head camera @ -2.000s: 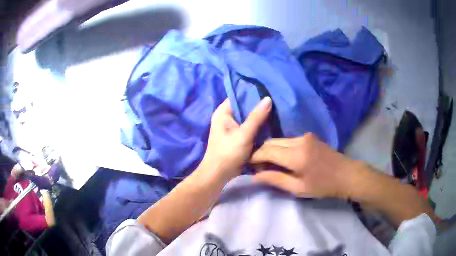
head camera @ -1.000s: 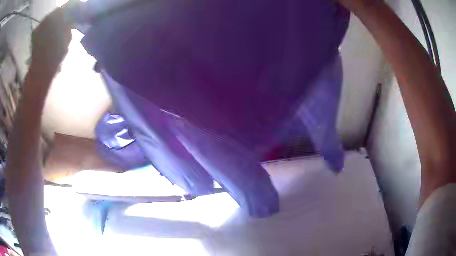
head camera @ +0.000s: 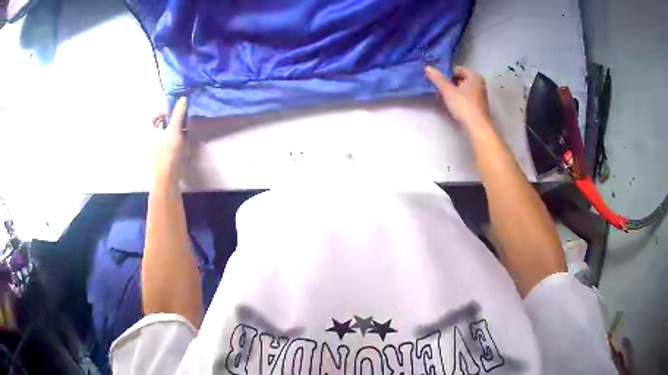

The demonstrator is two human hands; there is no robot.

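A royal-blue garment (head camera: 307, 44) lies spread on the white pressing table, its upper part cut off by the top of the picture. Its flat band (head camera: 307, 97) runs across, nearest me. My left hand (head camera: 172, 130) holds the band's left end, thumb on top. My right hand (head camera: 461, 94) holds the band's right end between thumb and fingers. The cloth above the band is slightly gathered and shiny.
A steam iron (head camera: 546, 124) with a dark soleplate stands at the table's right edge. Its red-orange hose sleeve (head camera: 597, 198) runs off right into a grey line. Blue garments (head camera: 121, 271) hang in a heap below the table edge at left. The white table (head camera: 293, 165) ends just before my body.
The garment was bunched under both hands, then lifted high before me with arms raised. Now it lies flat on the table with the band straight, and my hands are apart at its ends.
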